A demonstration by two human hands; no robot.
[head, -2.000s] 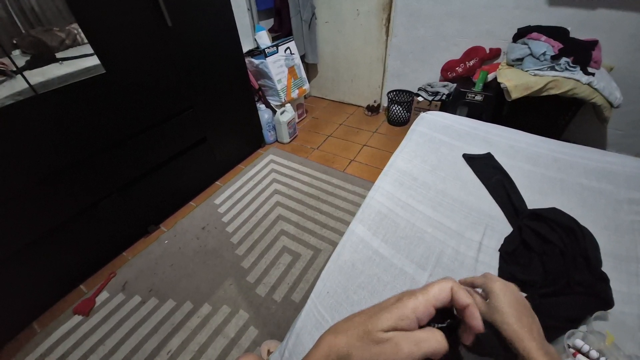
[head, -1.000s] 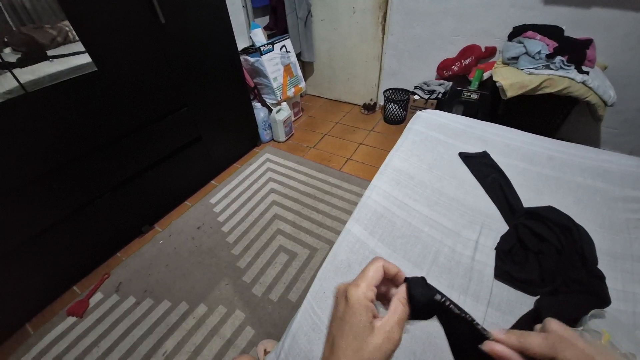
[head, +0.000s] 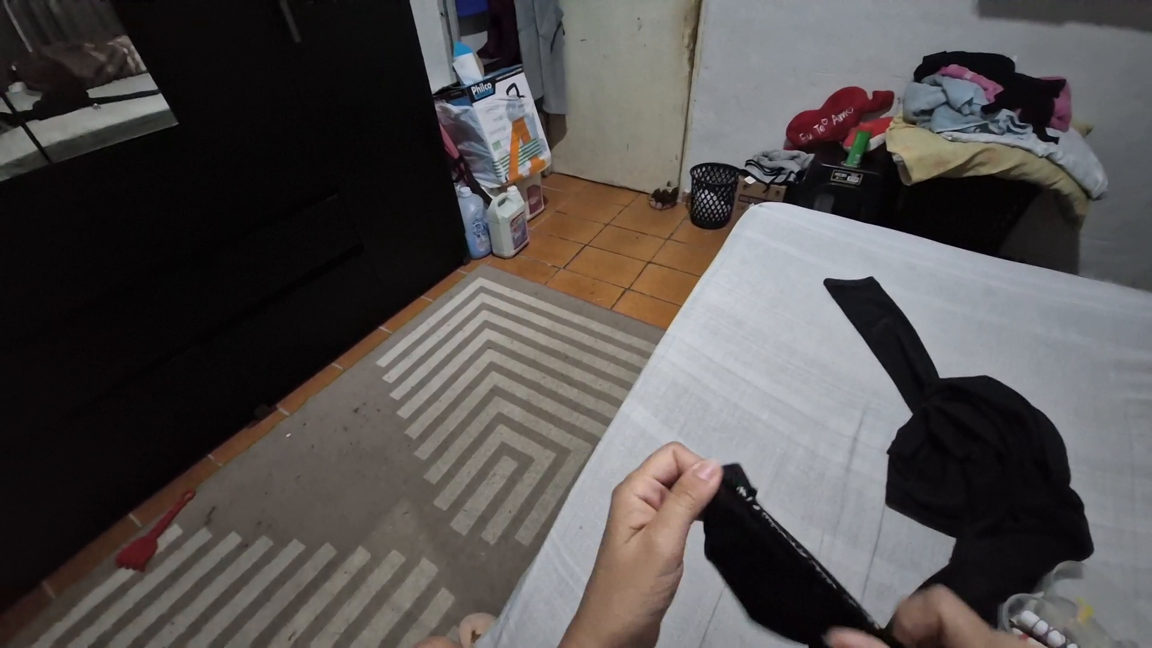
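Observation:
My left hand [head: 652,531] pinches the upper end of a black fabric strip [head: 774,558] between thumb and fingers, above the bed. A whitish line of stitching or edging runs along the strip's right edge. At the bottom edge of the view, my right hand [head: 936,621], partly cut off and blurred, grips the strip's lower end. To the right, a bunched black garment [head: 990,459] with a long flat band lies on the white bed sheet [head: 801,360]. A clear container [head: 1062,612] with small white items is beside my right hand, partly out of view.
A dark wardrobe [head: 225,270] stands at the left. The striped rug [head: 360,468] bears a red plastic utensil [head: 153,540]. Bottles [head: 508,223], a box [head: 504,135] and a black mesh basket [head: 714,193] stand on the tiles. Clothes [head: 981,99] are piled at the back right.
Two seconds ago my hands were close together; they are now apart, with the strip stretched between them. Since one second ago, my right hand has moved down toward the bottom edge.

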